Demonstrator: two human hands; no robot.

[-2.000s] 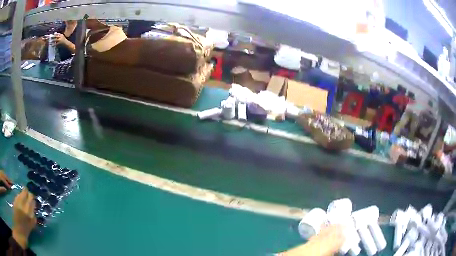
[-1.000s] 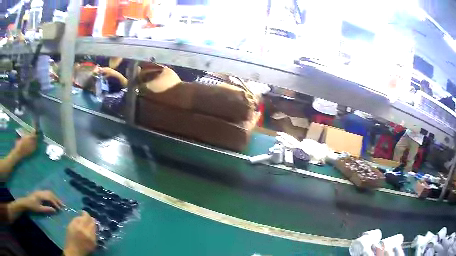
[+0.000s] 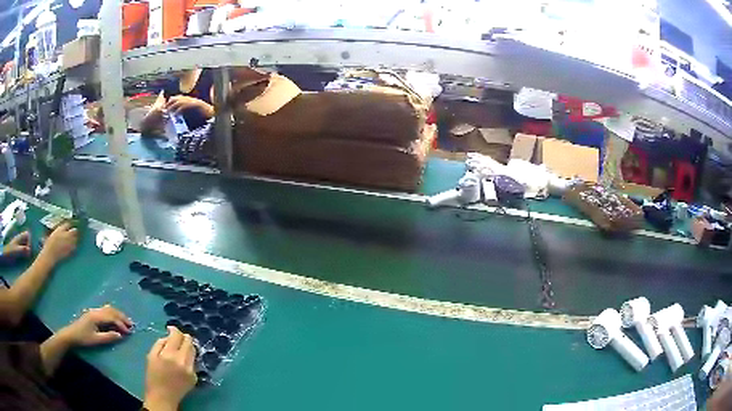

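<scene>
White hair dryer bodies (image 3: 624, 339) with round slotted heads and straight handles lie in a loose row at the right. More white bodies (image 3: 709, 325) lie by the right edge, cut off by it. A white label sheet (image 3: 630, 399) with a faint grid lies at the bottom edge, partly out of view. My left hand is not in view. A small blurred part of what may be a hand (image 3: 722, 399) is cut off at the lower right edge; I cannot tell whether it is my right hand.
Another person's hands are at black round caps (image 3: 210, 309) on clear film at the left. A white crumpled piece (image 3: 110, 241) lies by the shelf post (image 3: 120, 144). Beyond the belt (image 3: 361, 257) are brown cartons (image 3: 337, 144) and an open carton of small parts (image 3: 606, 206).
The hand that was at the white bodies two seconds ago no longer shows there. The view has swung left, then slightly down, bringing the label sheet into the picture.
</scene>
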